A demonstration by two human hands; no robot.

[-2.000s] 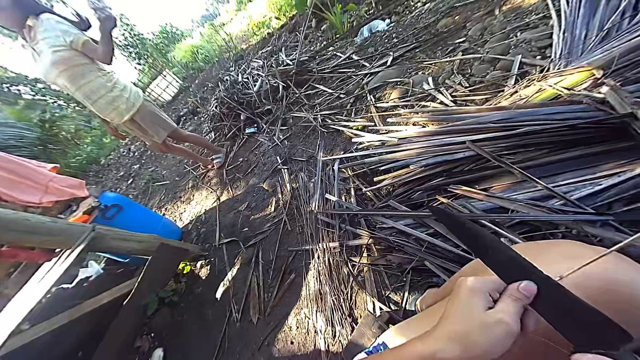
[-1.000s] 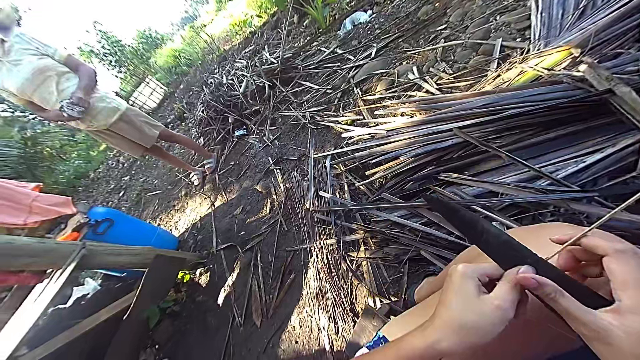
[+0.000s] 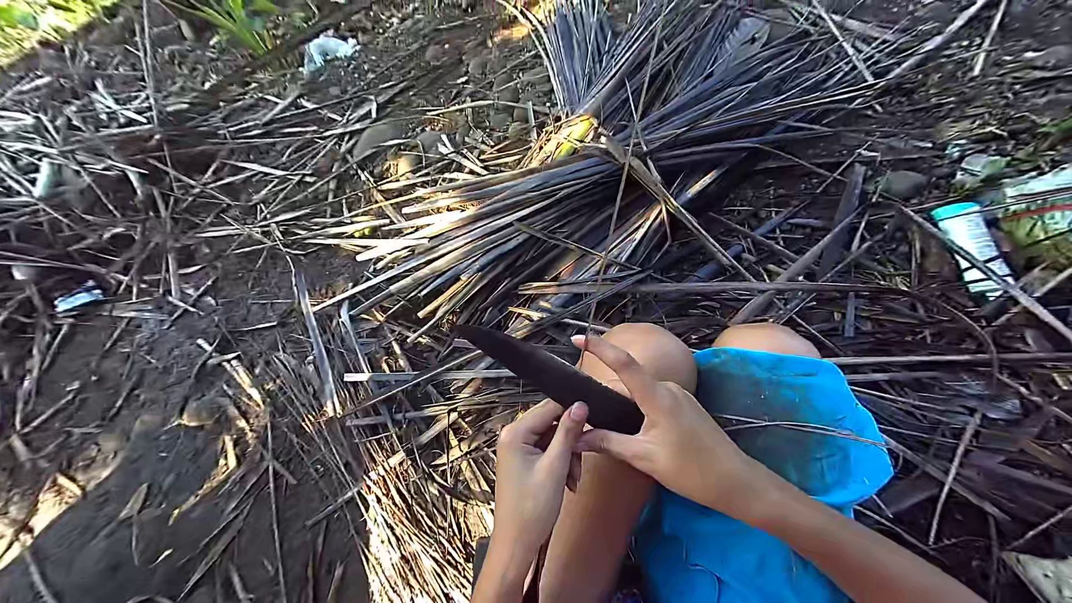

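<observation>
A dark knife blade (image 3: pixel 548 373) lies across in front of my knee, its tip pointing up and left. My left hand (image 3: pixel 536 461) pinches finger and thumb together at the blade's lower edge; what it pinches is too small to tell. My right hand (image 3: pixel 662 419) is at the blade's wide end, its thumb beneath and its index finger stretched above, against a thin leaf midrib (image 3: pixel 615 209) that rises past the blade. The knife's handle is hidden. Beyond my knees lies a large pile of dry palm leaves (image 3: pixel 519 201).
Blue cloth (image 3: pixel 779 419) covers my right thigh. A pile of thin sticks (image 3: pixel 410 528) lies beside my left hand. To the right is a white container with a turquoise lid (image 3: pixel 971 247). White plastic litter (image 3: pixel 328 52), stones and loose leaf strips are scattered on the soil.
The view has swung right, so the standing person and the blue container are out of sight. My right hand, out of view two seconds ago, is now at the blade beside my left.
</observation>
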